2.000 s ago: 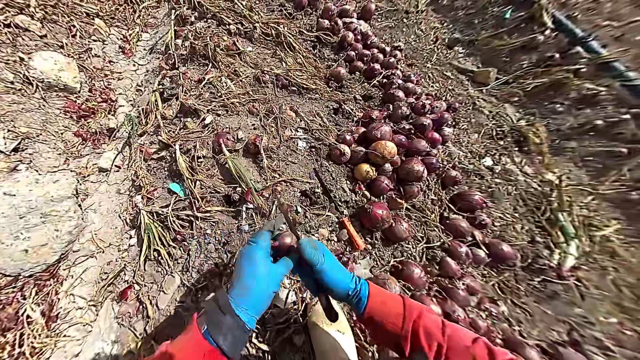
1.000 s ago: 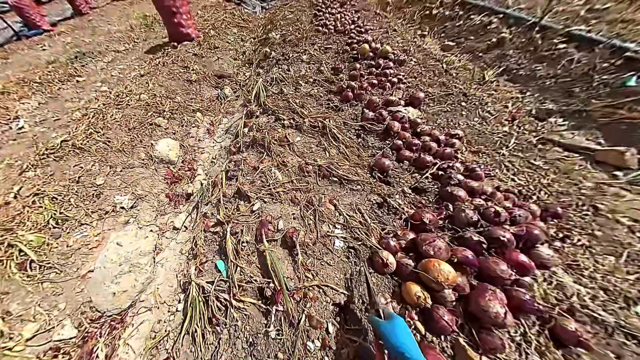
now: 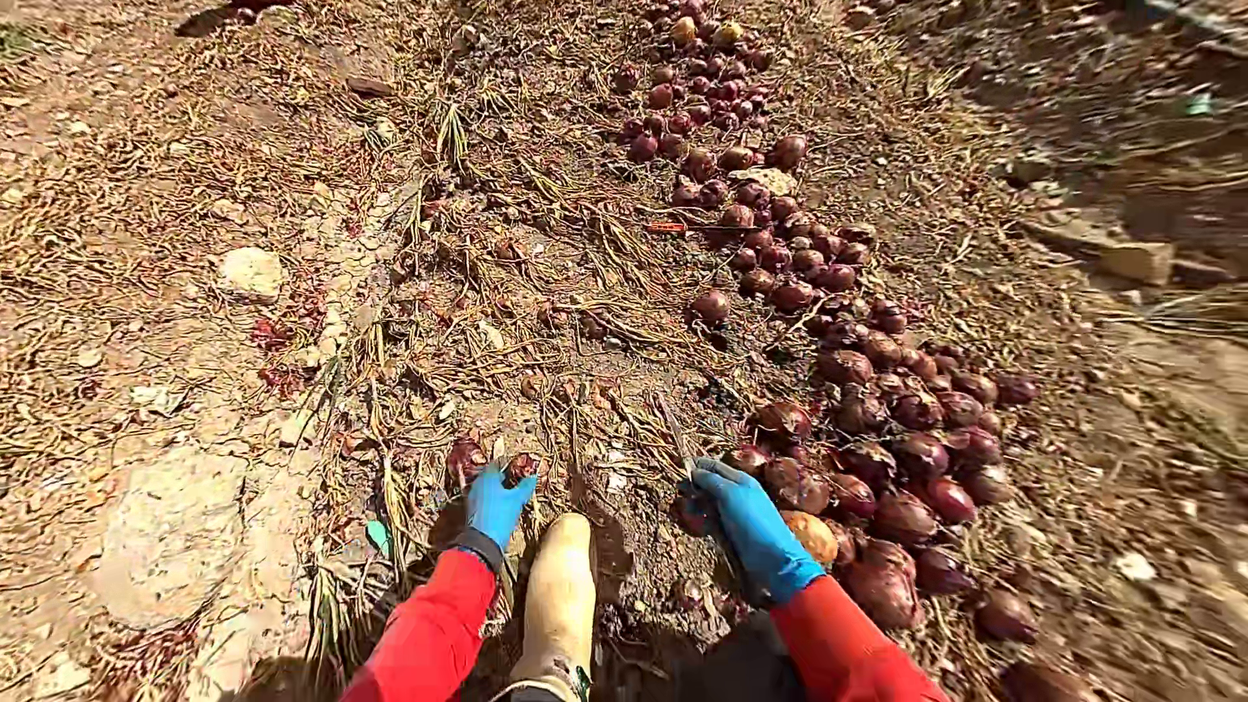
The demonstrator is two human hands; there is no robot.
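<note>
My left hand [image 3: 499, 502], in a blue glove, reaches down to the ground at lower centre-left, its fingers around or against a small red onion [image 3: 522, 468]; a firm grip cannot be made out. Another red onion [image 3: 466, 458] lies just left of its fingertips. In a matching blue glove, my right hand [image 3: 746, 517] is closed on a knife, whose thin blade [image 3: 673, 424] points up and away. That hand is beside the left edge of a long row of red onions [image 3: 916, 453]. A yellow-brown onion [image 3: 811, 536] lies close to its wrist.
A cream boot [image 3: 561, 595] stands between my arms. Dry onion tops [image 3: 575, 205] litter the soil. An orange-handled tool [image 3: 667, 227] lies by the row farther up. A flat stone [image 3: 171, 536] and a smaller pale stone [image 3: 252, 273] are at the left, and a block-like stone [image 3: 1136, 261] is at the right.
Two seconds ago my hands were together at an onion; now they are apart, the left down at another onion by the dry tops. The view has shifted considerably.
</note>
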